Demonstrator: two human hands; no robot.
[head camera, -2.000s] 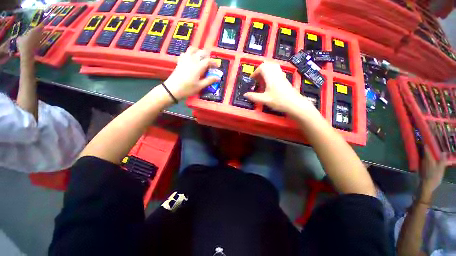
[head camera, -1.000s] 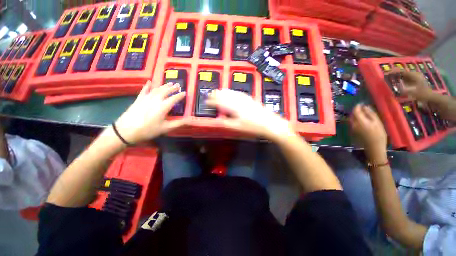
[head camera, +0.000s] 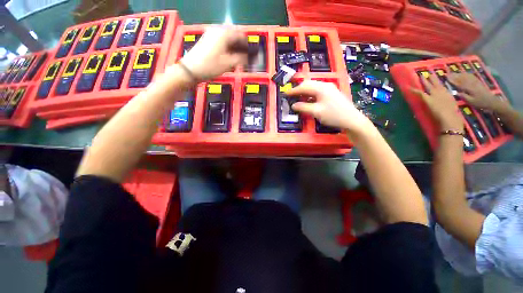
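Note:
The red tray (head camera: 252, 138) in front of me holds phones back-up in two rows, with yellow patches showing. My left hand (head camera: 215, 52) is over the top row, with a small dark, blurred part at its fingertips. My right hand (head camera: 324, 106) is over the bottom row, thumb and fingers apart, fingertips at the fourth phone (head camera: 288, 109). It partly hides the fifth. The bottom-left phone (head camera: 179, 116) shows a blue area in its back. Loose small black and silver parts (head camera: 284, 74) lie across the top-row phones right of centre.
Stacked trays (head camera: 103, 103) with front-up phones stand left. Scattered small parts (head camera: 373, 86) lie on the green bench right of my tray. Another person's hands (head camera: 444, 103) are over a tilted red tray (head camera: 413, 97) at right. More stacked trays (head camera: 367, 20) stand at the back. A red bin (head camera: 152, 189) is below left.
The view has shifted. My left hand has moved from the bottom-left phone up to the top row. My right hand has moved right along the bottom row. The neighbour's hands are now both over their tray.

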